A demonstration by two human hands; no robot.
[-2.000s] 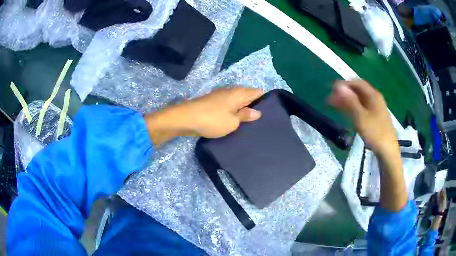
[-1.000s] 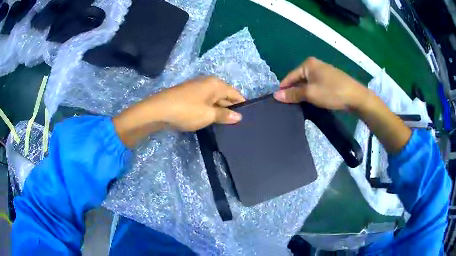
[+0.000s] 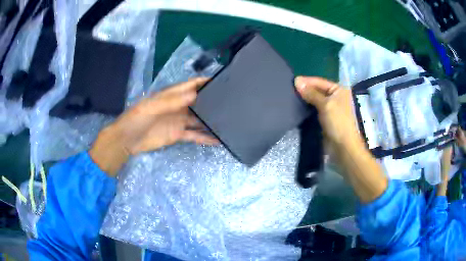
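Observation:
A black assembled unit (image 3: 250, 99) with a flat square cover is tilted and turned over the bubble wrap (image 3: 204, 188). One arm points down on its right side; a dark blurred part shows behind its upper left edge. My left hand (image 3: 158, 120) is at the unit's left corner, fingers spread along its edges, some fingertips hidden behind it. My right hand (image 3: 327, 109) grips the unit's right corner near the arm, thumb on the edge.
Another black unit (image 3: 97, 76) lies in bubble wrap at left. Black armed frames (image 3: 393, 109) lie on white wrap at right, beside another person's hand (image 3: 460, 137). Yellow strips (image 3: 33, 188) stand on a clear bag at lower left. A white strip (image 3: 240, 10) crosses the green bench.
The unit has been lifted off the wrap and turned. My left hand has shifted from its top edge to its left corner, and my right hand to its right side. The camera view has shifted.

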